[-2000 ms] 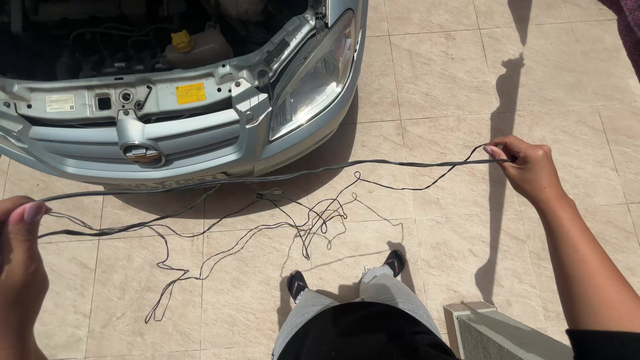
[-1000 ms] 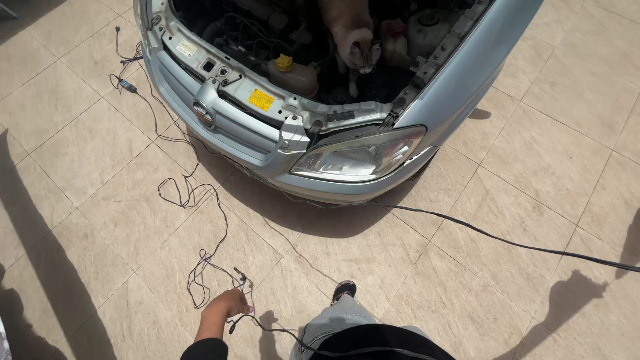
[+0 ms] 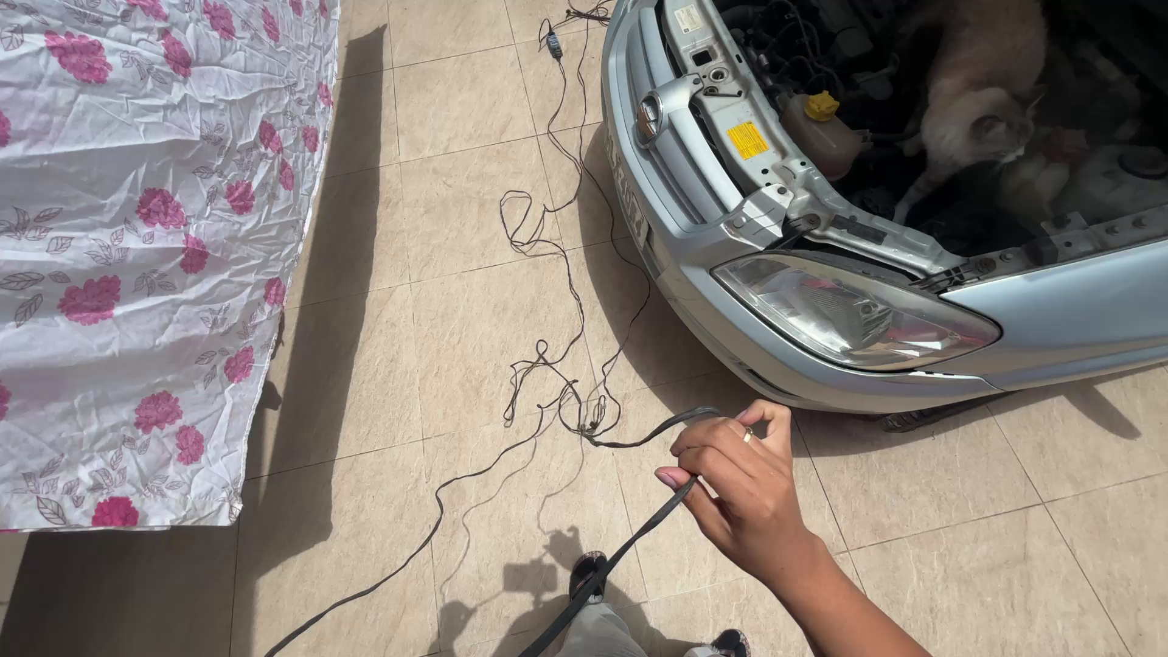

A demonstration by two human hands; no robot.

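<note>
My right hand (image 3: 735, 484) is closed around a black cable (image 3: 639, 527) near the car's front bumper. One stretch of the cable runs from the fingers down to the bottom edge, past my foot. Another bends left to a tangle of thin dark wires (image 3: 584, 415) low over or on the floor; which cannot be told. Loops of thin wire (image 3: 522, 245) lie farther up, reaching a small dark inline connector or module (image 3: 554, 44) near the top. A separate dark strand (image 3: 440, 500) leads from the tangle to the lower left. My left hand is out of view.
At right stands a light-blue car (image 3: 1058, 319) with its engine bay exposed, a headlight (image 3: 858, 310) and a cat (image 3: 976, 119) inside the bay. A floral cloth (image 3: 155, 265) hangs at left. My feet, one in a dark shoe (image 3: 587, 575), are on the tiled floor.
The view has swung left, bringing in the floral cloth. My left hand, seen at the wires one second ago, has left view. My right hand is back in view, holding cable.
</note>
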